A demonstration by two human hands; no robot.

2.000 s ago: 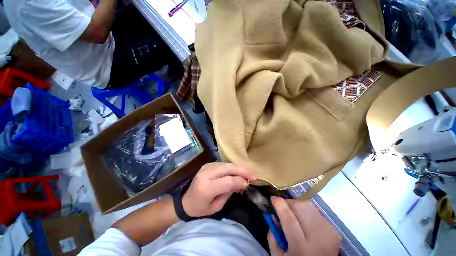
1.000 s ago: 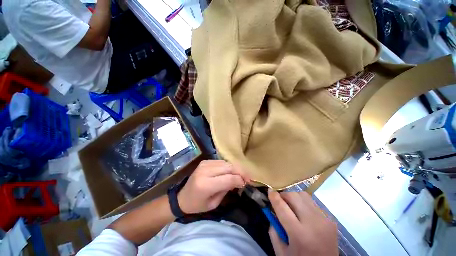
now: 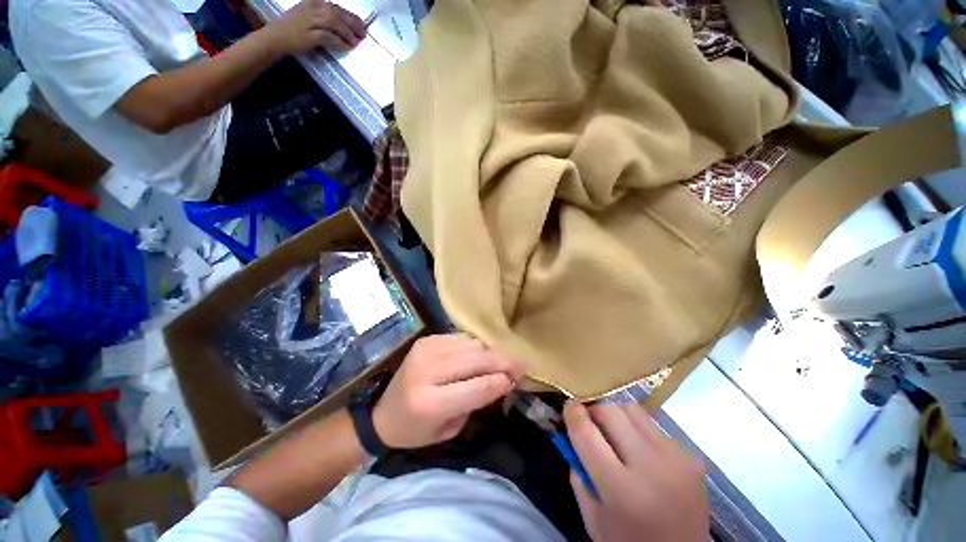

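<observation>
A tan jacket [image 3: 625,286] lies in folds over the table and the wearer's lap. A thin gold-shining zipper line [image 3: 625,387] runs along its near edge. My left hand [image 3: 445,390] pinches the jacket edge at the near left. My right hand [image 3: 641,466] holds blue-handled pliers [image 3: 573,464] against its palm, with its thumb and finger at the zipper edge. The dark metal jaws lie just below the edge, between the hands. Whether the jaws touch the zipper cannot be told.
A carton [image 3: 207,397] with plastic bags stands left. A white sewing machine [image 3: 900,270] and a curved tan strip [image 3: 816,212] are right. A person [image 3: 148,90] sits upper left by a blue stool [image 3: 254,217]. A blue crate [image 3: 85,275] and red stool [image 3: 64,439] stand far left.
The seated person's arm has reached forward onto the table. The pliers' handles show less beside my right hand, whose thumb and finger have moved to the zipper edge.
</observation>
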